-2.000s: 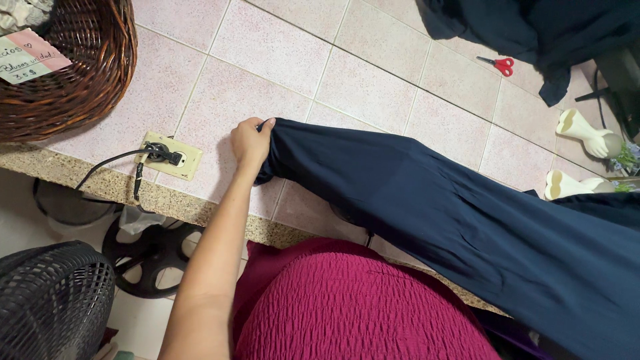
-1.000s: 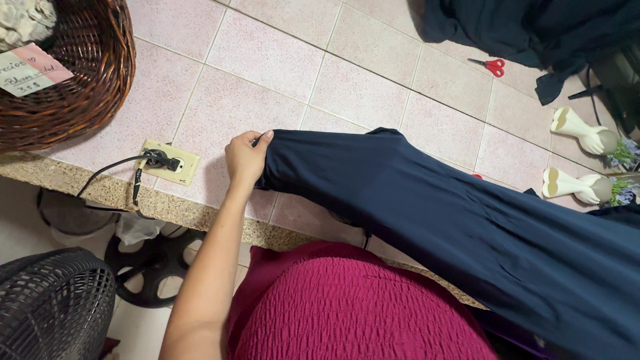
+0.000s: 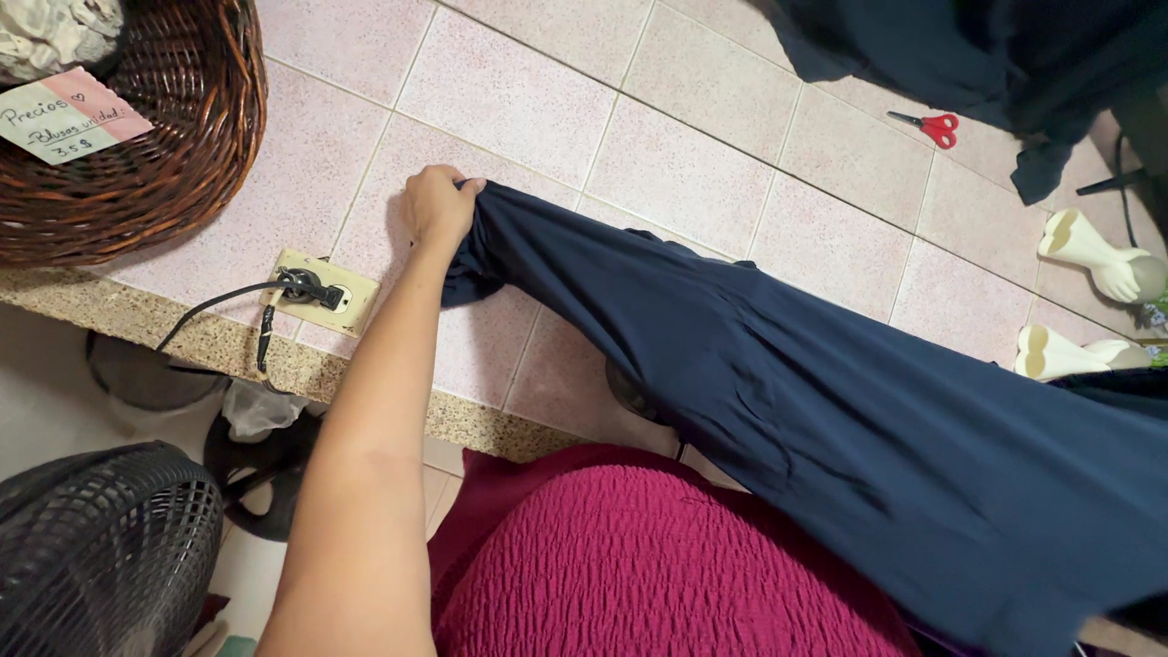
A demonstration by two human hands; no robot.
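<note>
My left hand (image 3: 442, 206) pinches the narrow end of a navy blue fabric garment (image 3: 821, 383) between thumb and fingers, above the tiled counter (image 3: 693, 137). From there the cloth stretches across to the lower right and leaves the view. A dark rounded object (image 3: 634, 394) is partly covered by the cloth near its middle. At the bottom right edge a small patch of skin shows beside the cloth; too little of it is seen to tell what my right hand does.
A wicker basket (image 3: 239, 119) with a handwritten card stands at upper left, near a wall-type outlet (image 3: 360, 306) with black plugs. A black fan (image 3: 109, 547) is at lower left. Red-handled scissors (image 3: 938, 130), dark cloth (image 3: 931, 46) and two cream hand-shaped vases (image 3: 1100, 260) (image 3: 1058, 354) lie toward the right.
My left hand still grips the same end of the navy cloth. The folds in the cloth have shifted, and a dark bunched part now hangs below my hand.
</note>
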